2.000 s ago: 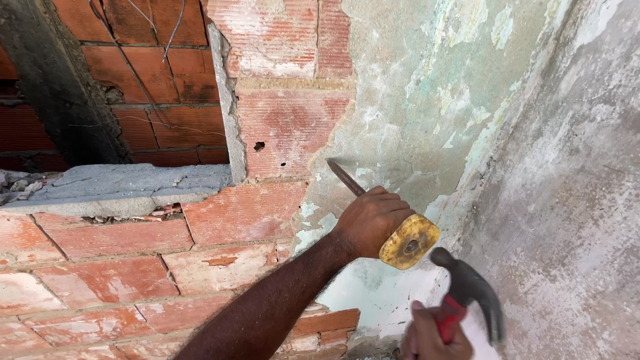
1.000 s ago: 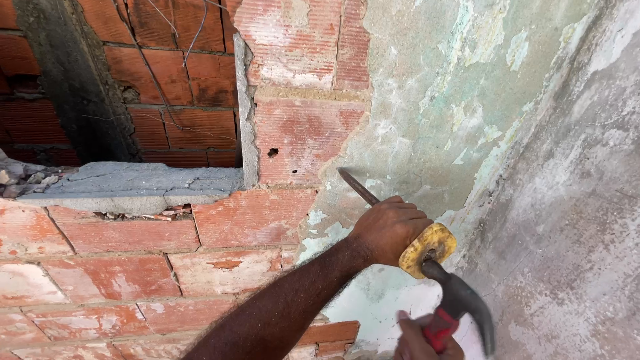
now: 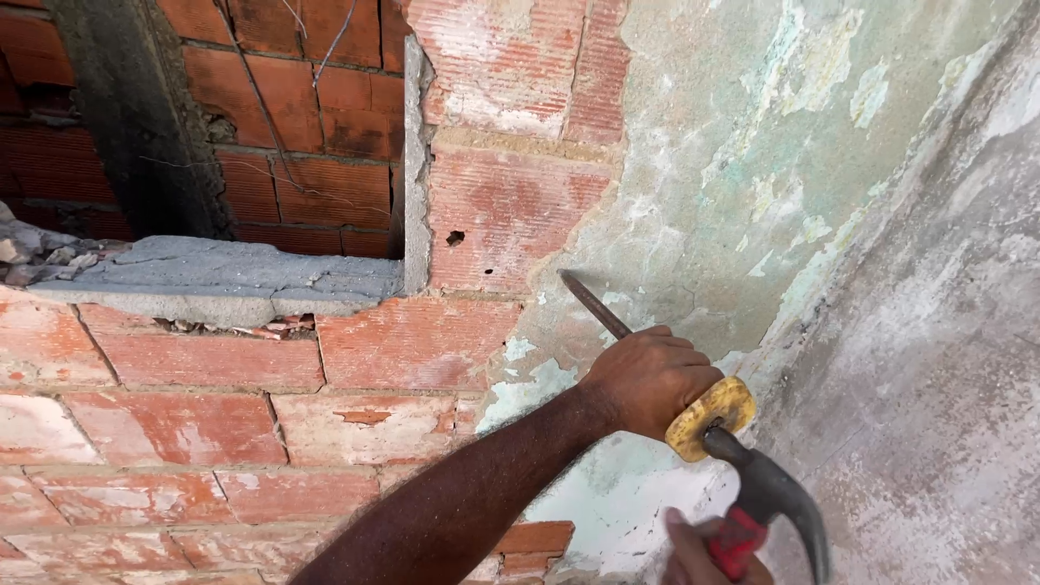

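My left hand (image 3: 650, 382) grips a steel chisel (image 3: 597, 305) behind its yellow hand guard (image 3: 711, 418). The chisel's tip touches the plaster (image 3: 691, 211) close to its broken edge, beside bare hollow clay bricks (image 3: 520, 211). At the lower right, my right hand (image 3: 703, 556), partly cut off by the frame and slightly blurred, holds a claw hammer (image 3: 768, 487) by its red grip. The hammer's face is at the chisel's struck end, in the middle of the guard.
On the left, an opening with a rough cement sill (image 3: 219, 272) bears rubble (image 3: 49, 244). Behind it are a dark concrete post (image 3: 138, 122), more bricks and loose wires (image 3: 260, 97). A stained side wall (image 3: 918, 366) meets the plastered wall at the right.
Two seconds ago the hammer head was a little apart from the chisel's end; now it is against it. My left hand still holds the chisel at the plaster edge.
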